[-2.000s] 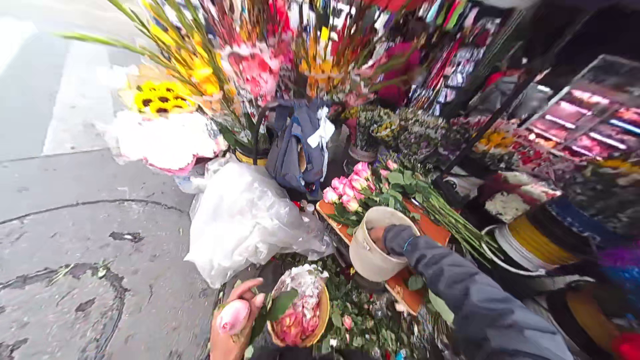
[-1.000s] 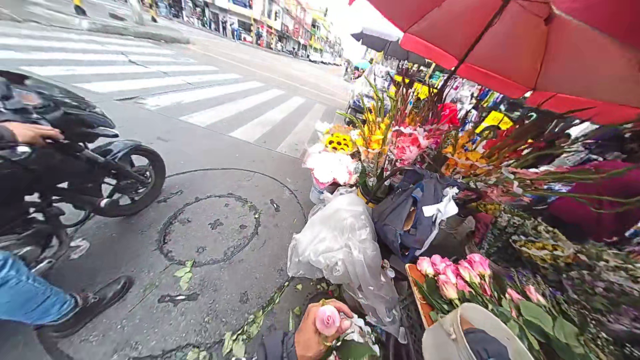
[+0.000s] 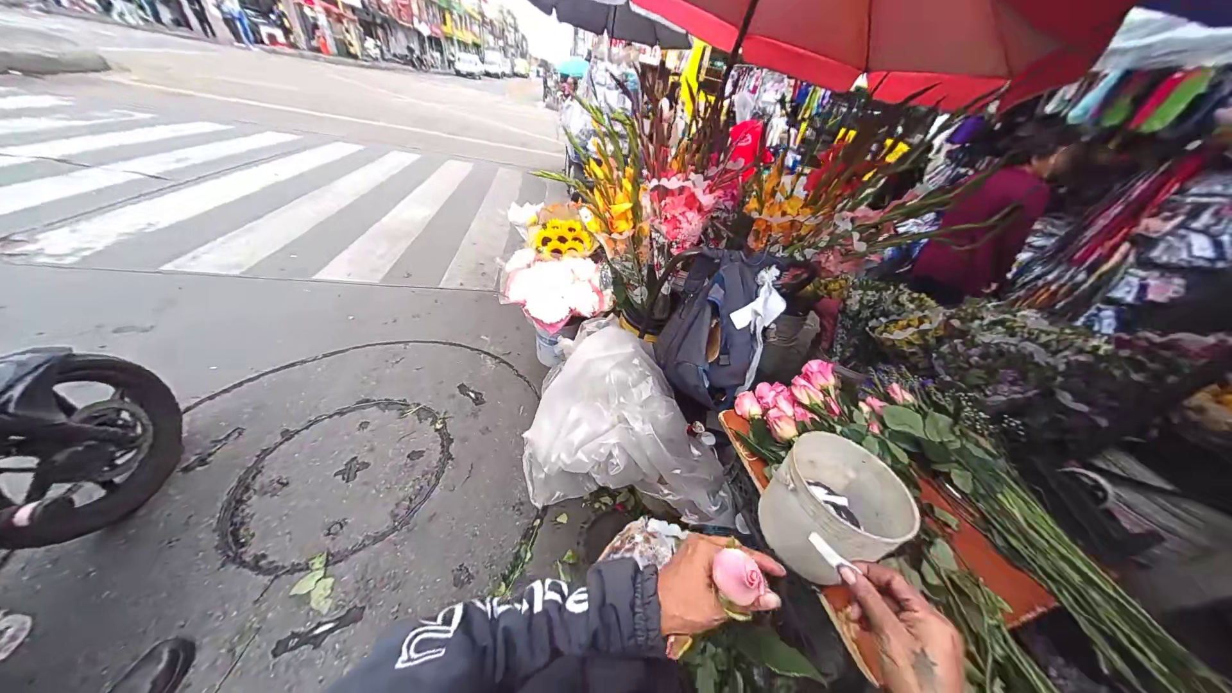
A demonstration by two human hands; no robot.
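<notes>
My left hand [image 3: 707,589], in a dark sleeve with white lettering, holds a pink rose [image 3: 738,577] by the stem just below its bloom. To its right, my right hand [image 3: 905,626] grips a small white object [image 3: 830,552], perhaps a strip or a handle, in front of the bucket. The whitish plastic bucket [image 3: 804,525] stands on an orange board [image 3: 1001,568] and holds a few small items that I cannot make out. Cut pink roses [image 3: 794,399] with long green stems lie on the board behind and beside the bucket.
A clear plastic bag [image 3: 621,423] stands left of the board, near a dark backpack [image 3: 707,332]. Sunflowers [image 3: 561,238] and other bouquets are behind. A motorcycle wheel [image 3: 106,448] and a shoe [image 3: 159,669] are at left. A person [image 3: 987,226] in maroon is at right, under a red umbrella [image 3: 866,43].
My right hand, inside the bucket two seconds ago, is now outside it with a small white object. The motorcycle has moved left. The view has swung up toward the street.
</notes>
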